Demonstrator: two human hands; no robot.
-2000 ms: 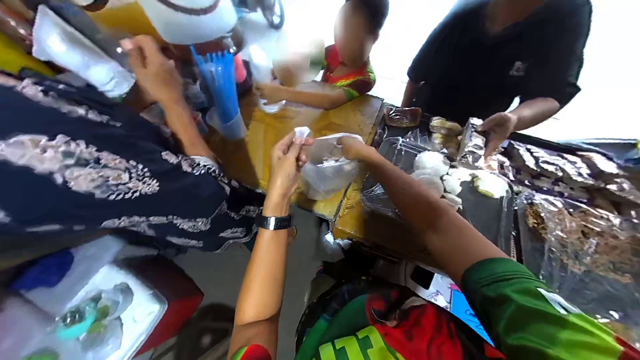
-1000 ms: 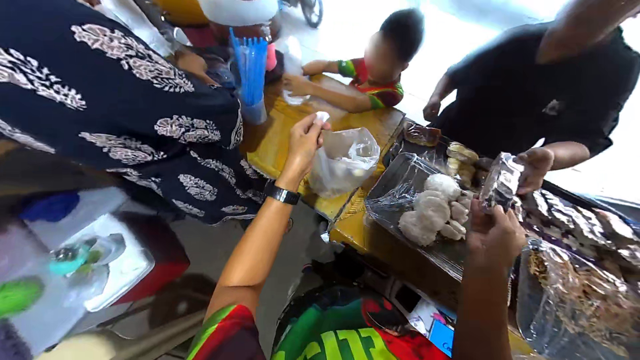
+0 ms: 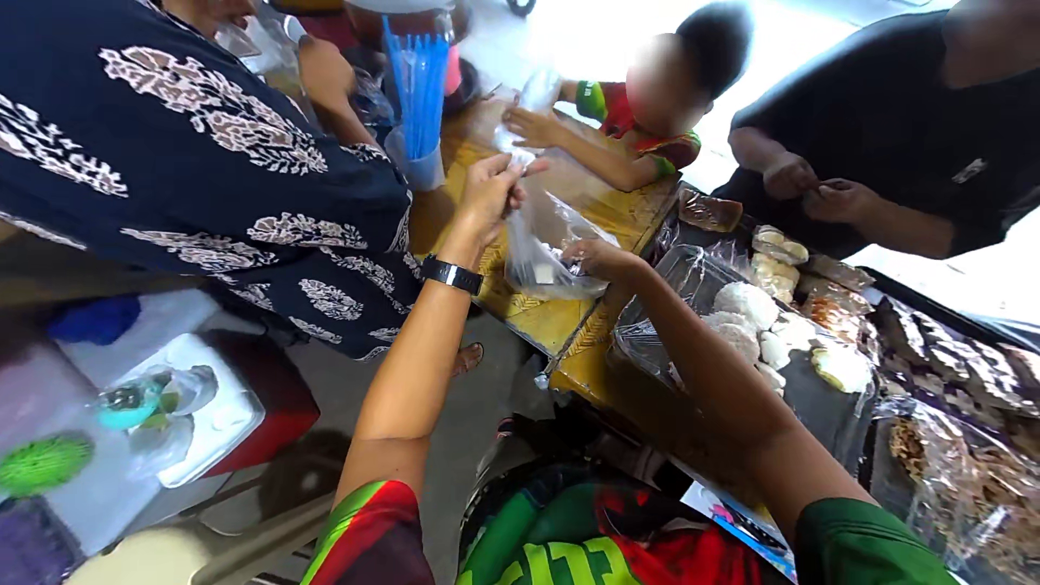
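Note:
My left hand (image 3: 491,195), with a dark watch on its wrist, grips the top edge of a clear plastic bag (image 3: 536,260) above the yellow wooden table (image 3: 561,325). Pale wrapped items lie inside the bag. My right hand (image 3: 597,258) reaches into the bag's mouth from the right; its fingertips are partly hidden by the film, so whether it holds something cannot be told. To the right, round white breads (image 3: 746,305) lie on a dark tray (image 3: 829,414) with clear plastic wrap around it.
A cup of blue straws (image 3: 418,162) stands at the table's back left, beside a person in a patterned garment (image 3: 203,162). A child (image 3: 634,122) leans on the far edge; a person in black (image 3: 886,138) stands behind the packaged foods (image 3: 951,349). A foam-lidded red cooler (image 3: 244,406) is lower left.
My right hand has moved left from the trays to the bag; a second ago it held a wrapped item near the hand of the person in black. My left hand still holds the bag.

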